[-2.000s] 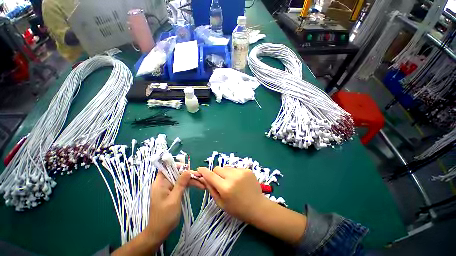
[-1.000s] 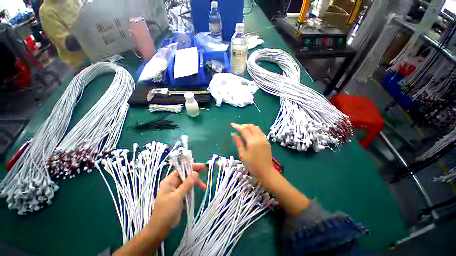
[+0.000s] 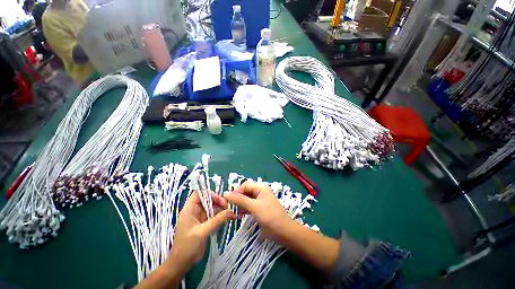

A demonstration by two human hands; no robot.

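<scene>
My left hand (image 3: 195, 228) holds a small upright bunch of white cables (image 3: 206, 192) by the near ends, with white connector housings at the top. My right hand (image 3: 257, 206) is beside it, thumb and forefinger pinched together at the bunch's right side; the fingertips hide whether a single cable is between them. Loose fanned white cables lie to the left (image 3: 148, 217) and under the right hand (image 3: 248, 248). Red tweezers (image 3: 299, 176) with dark tips lie on the green bench just beyond the right fan.
Looped cable bundles lie left (image 3: 127, 107) and right (image 3: 322, 104). Black strips (image 3: 174, 144), a small bottle (image 3: 213, 121), a black tray (image 3: 155, 112), crumpled white plastic (image 3: 258, 103), blue bins (image 3: 228, 73) and clear bottles (image 3: 265, 59) stand beyond. A red stool (image 3: 402, 128) is at the right.
My right hand, lifted away to the right one second ago, is back beside the bunch. The red tweezers, mostly hidden behind that hand and arm before, now show whole on the bench.
</scene>
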